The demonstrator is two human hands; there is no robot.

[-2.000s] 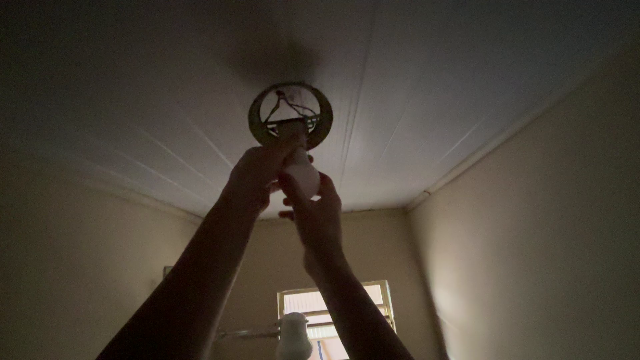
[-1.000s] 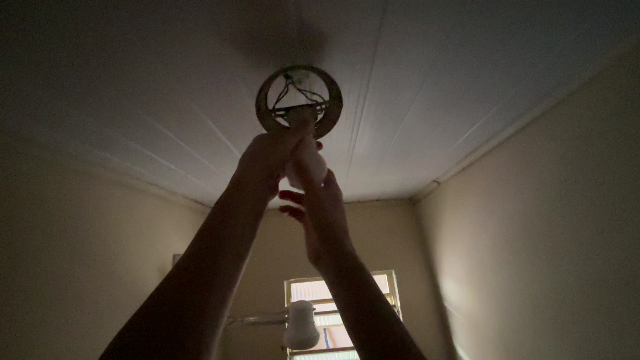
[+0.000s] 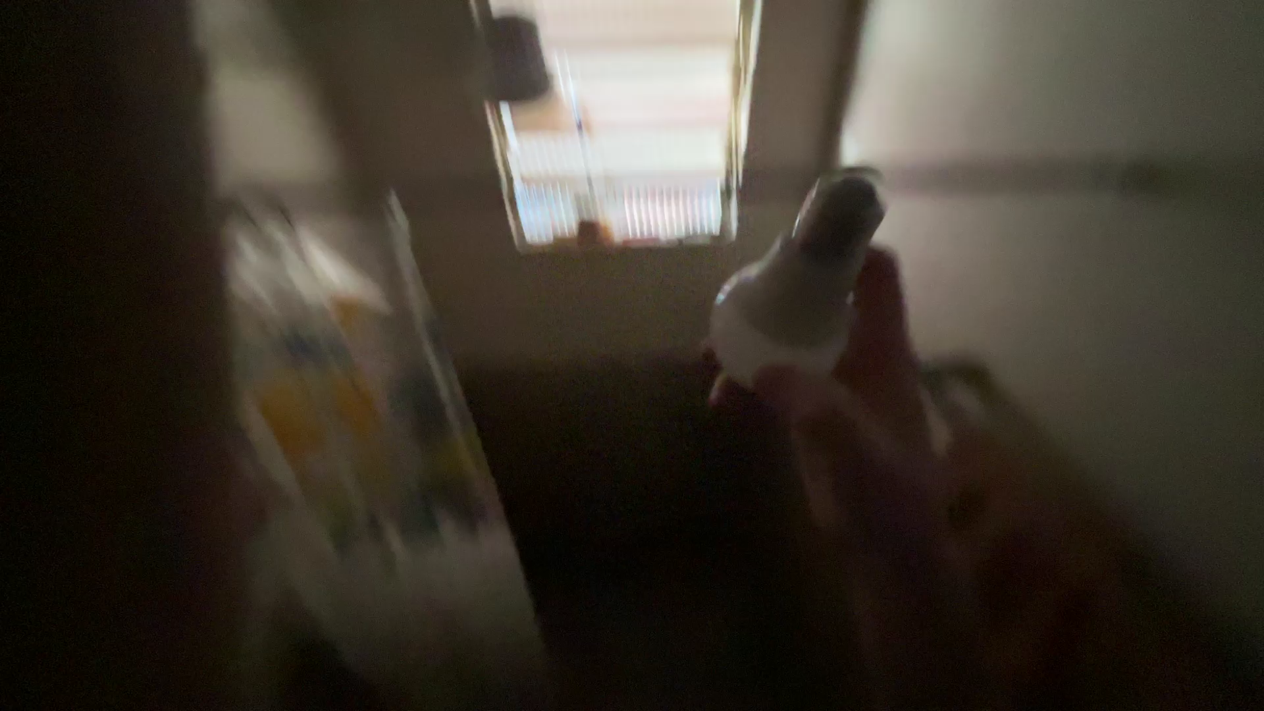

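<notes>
A white light bulb (image 3: 790, 296) is held in the fingers of my right hand (image 3: 839, 405), right of the middle of the view. Its metal screw base points up and to the right, and the rounded end rests against my fingertips. The forearm runs down to the lower right in shadow. At the far left is a large dark shape, too dark and blurred to tell if it is my left arm; my left hand cannot be made out. The ceiling fixture is out of the frame.
A bright window (image 3: 632, 138) is in the far wall, with a dark, blurred shade-like object (image 3: 516, 57) before its upper left corner. On the left, a blurred shower curtain or panel with yellow patches (image 3: 326, 415) hangs down. A pale wall (image 3: 1086, 257) is on the right.
The view has swung down from the ceiling. Both hands were up at the round ceiling fixture with the bulb; now the bulb is away from it, in my right hand.
</notes>
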